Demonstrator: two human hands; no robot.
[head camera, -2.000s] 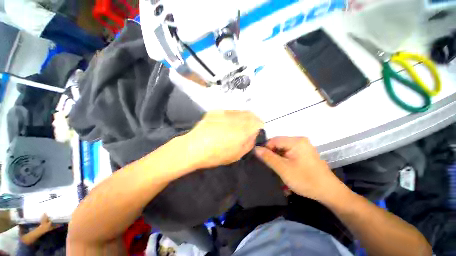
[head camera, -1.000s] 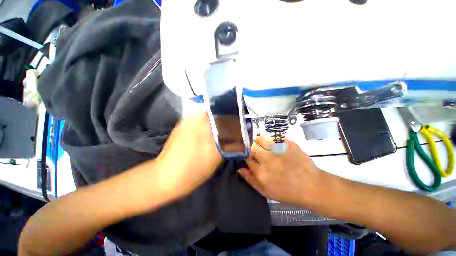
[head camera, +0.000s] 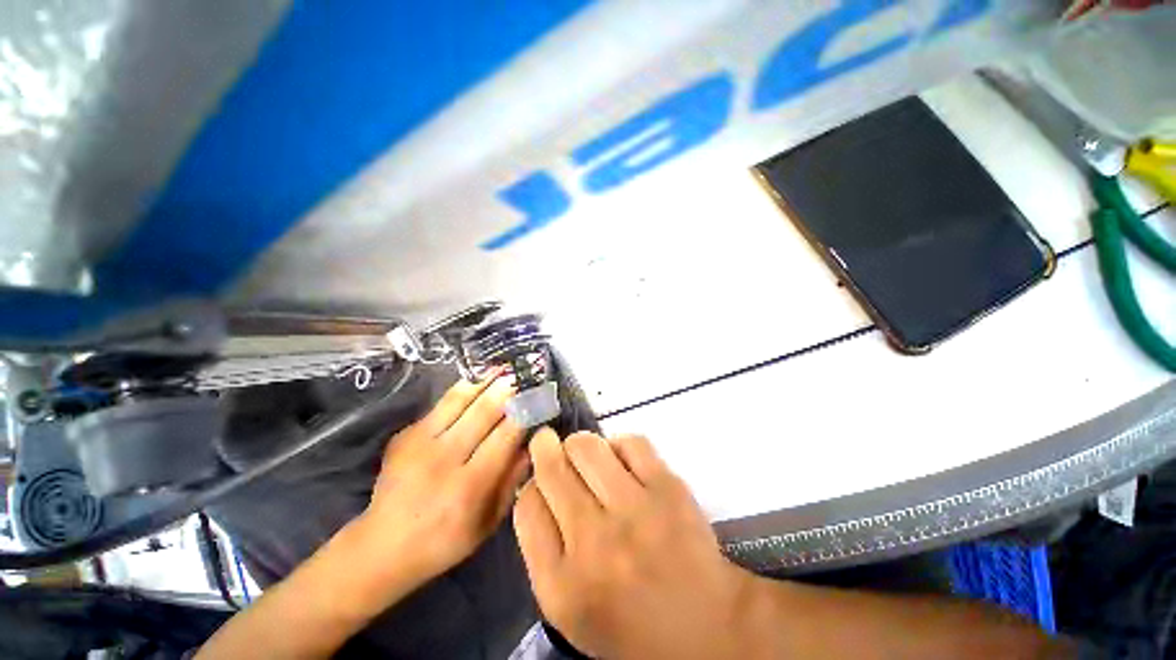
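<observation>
The dark grey garment (head camera: 290, 436) lies under the sewing machine head (head camera: 387, 155) and hangs over the table's front edge. My left hand (head camera: 445, 484) lies on the cloth just below the thread tension assembly (head camera: 512, 355), fingers together and pointing up at it. My right hand (head camera: 619, 535) is close beside it on the right, fingers bent over the edge of the cloth. The fingertips of both hands are partly hidden by the tension assembly. The needle and presser foot are hidden.
A smartphone (head camera: 909, 219) lies on the white table right of the machine. Scissors with green (head camera: 1126, 277) and yellow handles lie at the right edge. A measuring tape strip (head camera: 954, 496) runs along the table's front edge. A blue crate (head camera: 1006, 587) shows below.
The view has moved in close over the machine head and its lettering. My hands are now side by side by the tension assembly, with the right hand's fingers bent and knuckles up.
</observation>
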